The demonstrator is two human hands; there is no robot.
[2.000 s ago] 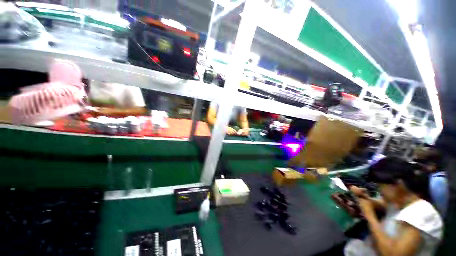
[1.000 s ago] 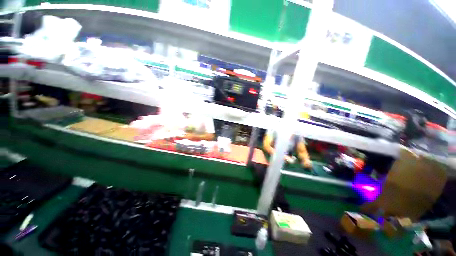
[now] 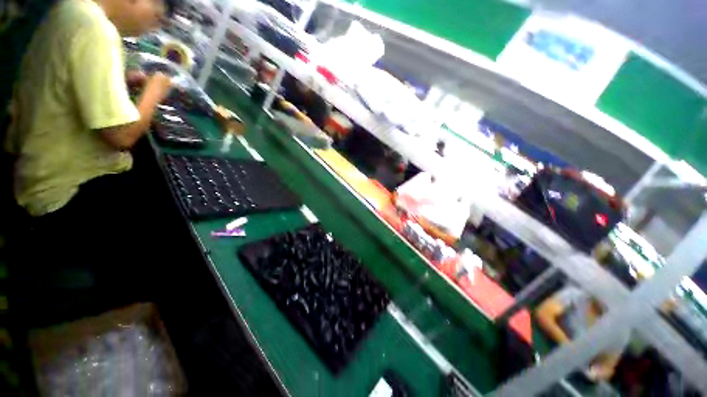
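Observation:
Neither of my hands is in the picture. The black parts tray (image 3: 316, 295), heaped with tangled glossy black parts, lies on the green bench in front of me. The black slotted tray (image 3: 225, 186), with small parts in rows, lies farther left along the bench. A small purple and white marker or cutter (image 3: 230, 230) lies between the two trays. A dark item with a white label (image 3: 381, 388) is cut off by the bottom edge.
A cardboard carton (image 3: 48, 339) full of clear plastic stands low at the lower left. A person in a yellow shirt (image 3: 74, 108) is at the bench's far left. A white shelf frame (image 3: 605, 333) crosses the right side. Another person's arms (image 3: 552, 316) show behind it.
The view has swung left and tilted. The slotted tray, the carton and the person in yellow have come into view; the white carton and loose black parts on the mat have left it.

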